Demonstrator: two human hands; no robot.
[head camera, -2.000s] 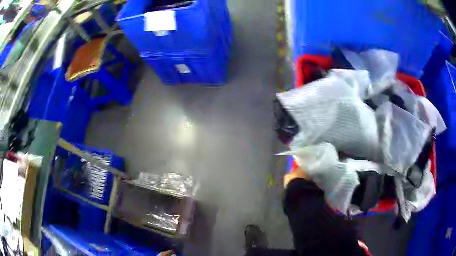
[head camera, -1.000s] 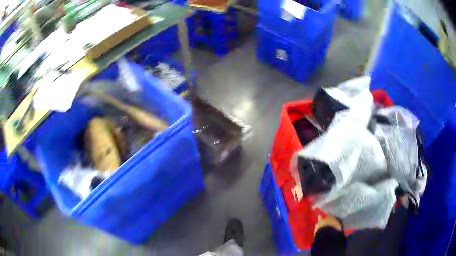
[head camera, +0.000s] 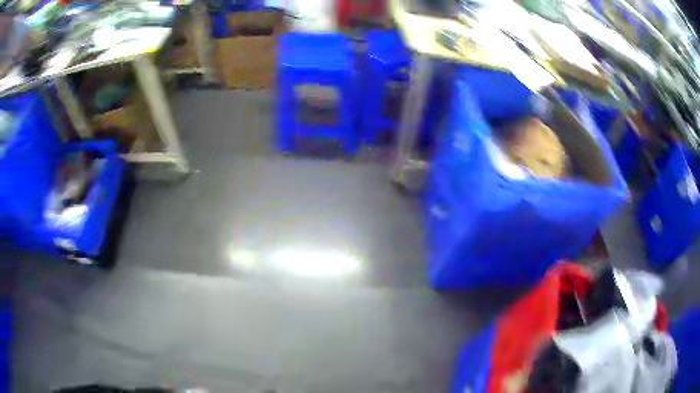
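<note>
The red crate (head camera: 526, 326) is cut off by the lower right edge. It sits on or against a blue crate (head camera: 471, 362). Black units (head camera: 554, 368) and whitish bubble bags (head camera: 610, 353) are heaped in it above its rim. A small pale patch shows at its left side near the bottom edge, too blurred to tell whether it is skin or a label. No hand can be made out clearly, left or right.
A large blue tote (head camera: 506, 234) stands beyond the red crate with a tan item (head camera: 537, 146) inside. Blue stools (head camera: 316, 65) stand at the back. Benches (head camera: 157, 115) are on both sides. A smaller blue crate (head camera: 100, 203) lies on the floor at left.
The view has swung left, so the red crate and large blue tote have shifted right in the picture. The hand seen earlier at the red crate no longer shows clearly.
</note>
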